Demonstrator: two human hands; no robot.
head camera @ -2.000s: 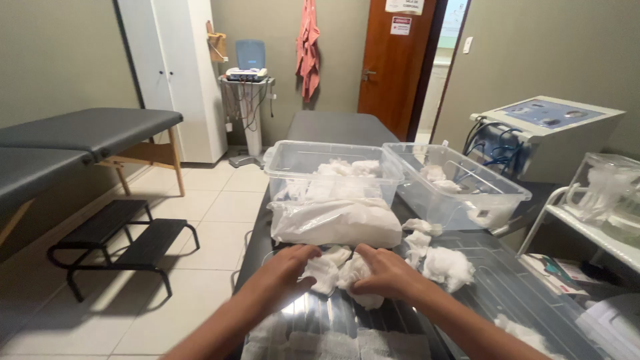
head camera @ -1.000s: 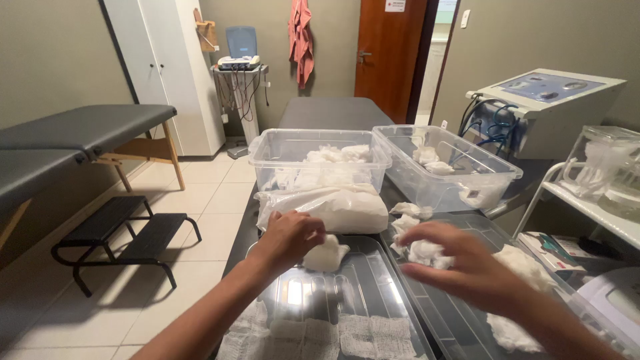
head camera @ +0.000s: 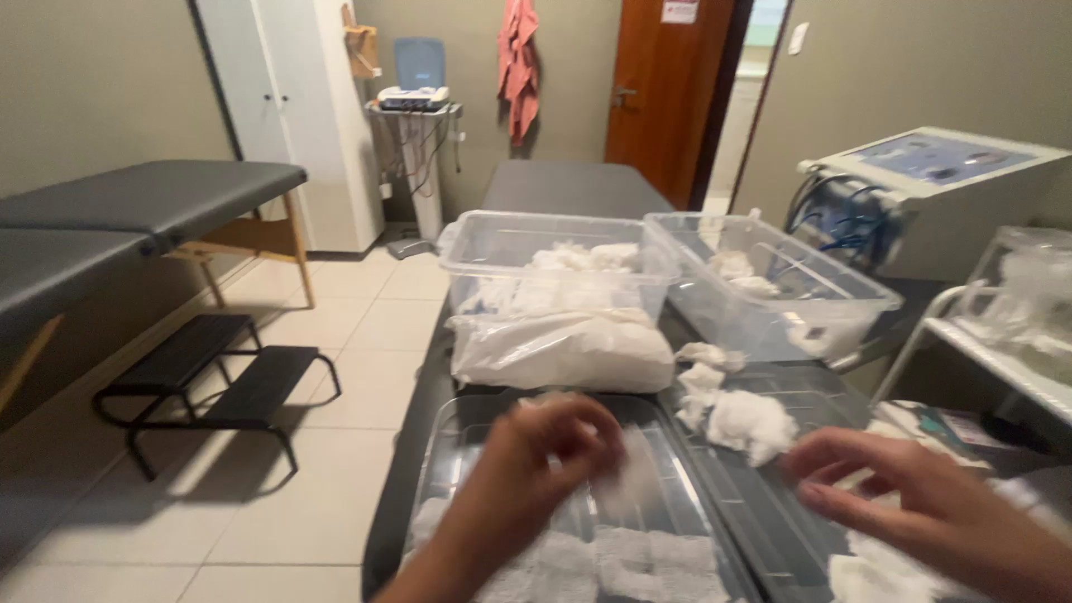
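Note:
My left hand (head camera: pixel 544 461) hovers over a clear plastic lid (head camera: pixel 670 469), its thumb and fingers pinched on a small white gauze piece (head camera: pixel 632 481) that is blurred by motion. My right hand (head camera: pixel 888 494) is at the right, fingers apart and holding nothing, beside crumpled white gauze (head camera: pixel 749 423) on the second lid. Folded gauze squares (head camera: pixel 653 561) lie in rows at the near end of the first lid. More loose gauze (head camera: pixel 879 574) lies below my right hand. A white plastic package (head camera: pixel 561 352) rests in front of a clear bin (head camera: pixel 557 280) with white gauze inside.
A second clear bin (head camera: pixel 796 310) stands at the right with some gauze. Both bins are on a dark treatment table (head camera: pixel 578 184). A black step stool (head camera: pixel 260 385) and another padded table (head camera: pixel 151 197) are at the left. A white cart (head camera: pixel 1022 360) and a machine (head camera: pixel 938 167) border the right side.
Two seconds ago both hands were together at gauze by the package. They have since parted, my right hand moving right. The rows of folded gauze were in view earlier too.

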